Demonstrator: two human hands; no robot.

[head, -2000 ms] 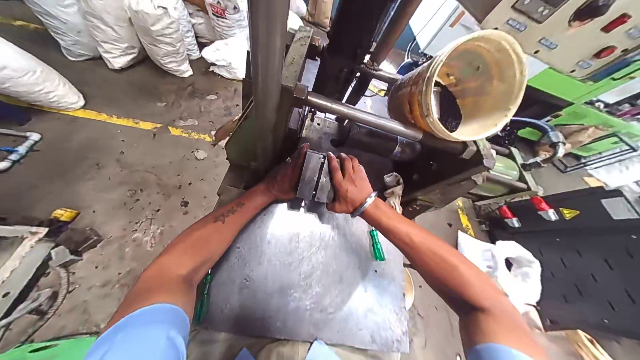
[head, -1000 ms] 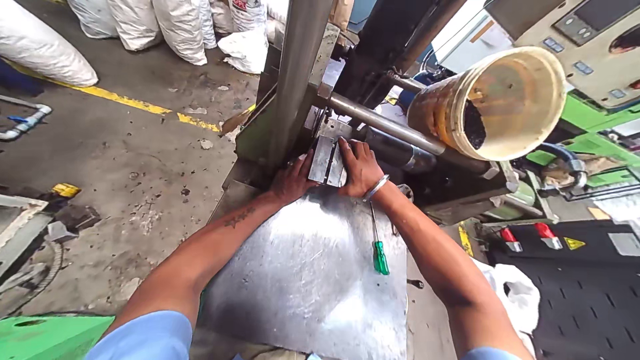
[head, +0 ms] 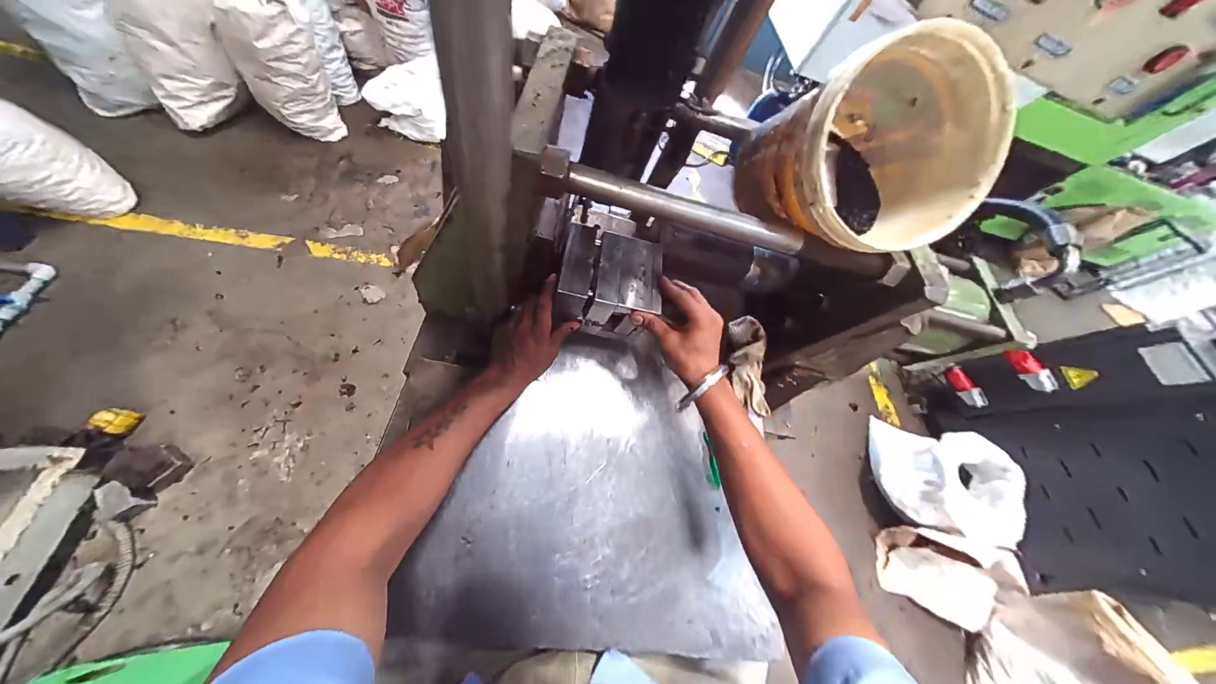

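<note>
A metal mold block (head: pixel 610 277), split by a gap into two parts, sits at the machine's end of a shiny metal plate (head: pixel 589 494). My left hand (head: pixel 527 340) presses its fingers against the block's left side. On the right side, my right hand (head: pixel 689 328) grips the block between thumb and fingers, a metal bangle on its wrist. A green screwdriver handle (head: pixel 712 462) shows partly beside my right forearm. A crumpled cloth glove (head: pixel 748 365) lies just right of my right wrist.
A steel rod (head: pixel 679 207) of the machine crosses beyond the block, with a stained plastic bucket (head: pixel 912 142) above its right part. An upright steel column (head: pixel 472 161) stands left. White sacks (head: pixel 266 66) are at the upper left; white cloths (head: pixel 950 484) lie at the right.
My hands have spread farther apart at the block, and the gap between its two parts looks different, with the right part now showing wider. My right forearm now covers more of the green screwdriver.
</note>
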